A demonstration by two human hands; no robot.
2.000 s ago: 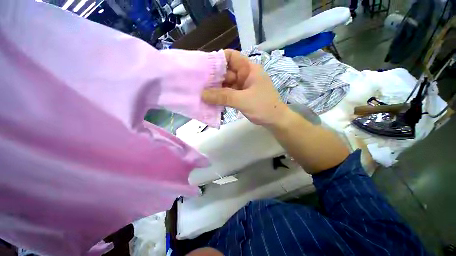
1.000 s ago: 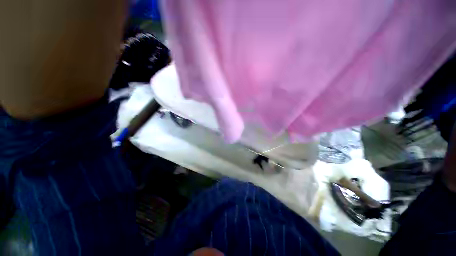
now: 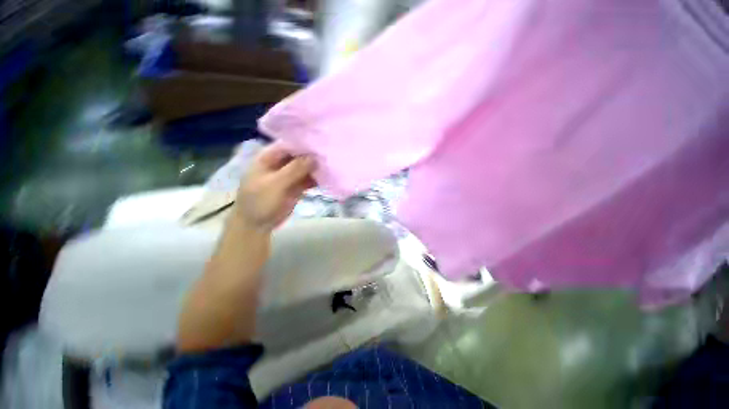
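The pink garment (image 3: 543,160) is held up in the air and spreads from the centre to the right edge, slightly blurred. My left hand (image 3: 276,184) pinches the end of one sleeve at its left, fingers closed on the cloth. My right hand is not in view. Below is the long, pale padded ironing board (image 3: 120,295), with my left forearm crossing over it. The garment hangs above and beyond the board's right end and hides what lies behind it.
A small black trigger head (image 3: 344,301) shows at the near side of the board. Part of the striped cloth (image 3: 360,204) shows behind the sleeve. A brown carton (image 3: 216,84) stands on the green floor at the back left. The iron cannot be made out.
The view has swung. Two seconds ago my right hand held a cuff with the garment at the left; now my left hand holds a sleeve end and the garment spreads right.
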